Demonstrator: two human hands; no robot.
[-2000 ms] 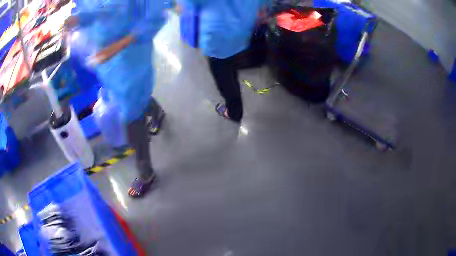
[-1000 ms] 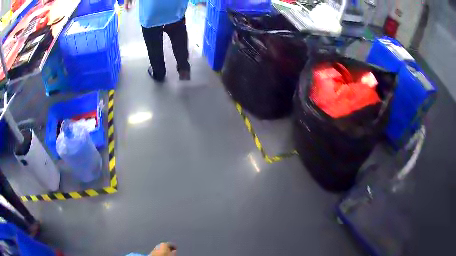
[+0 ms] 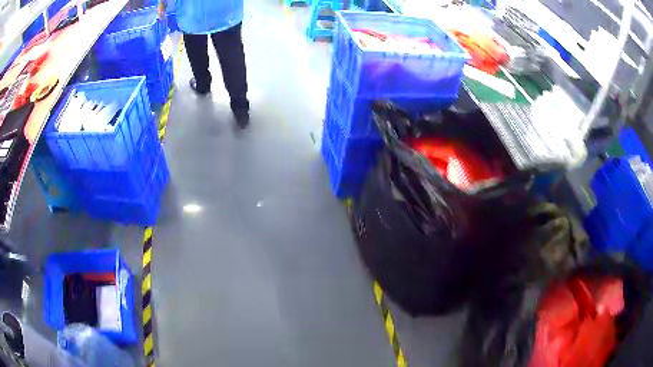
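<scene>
Neither of my hands is in the picture. Nearest in front of me, at the lower right, a black bag (image 3: 401, 236) stands open with red-pink material (image 3: 458, 166) inside. A second black bag, cut off by the lower right edge, holds red material (image 3: 580, 322). At the lower left a small blue crate (image 3: 127, 301) on the floor holds a black item, a white item and something red. A clear plastic bag (image 3: 93, 347) lies at its near side, cut off by the bottom edge.
Stacked blue crates (image 3: 107, 154) stand left and more (image 3: 342, 115) stand right of the grey aisle (image 3: 236, 251), edged by yellow-black tape (image 3: 147, 287). A person (image 3: 215, 43) in blue is ahead. Benches line both sides; the right one has a green mat (image 3: 490, 89). Blue stool (image 3: 326, 20) behind.
The view has moved forward along the aisle. The black bags and crates are nearer and lower. The hand seen at the bottom edge one second ago is out of view.
</scene>
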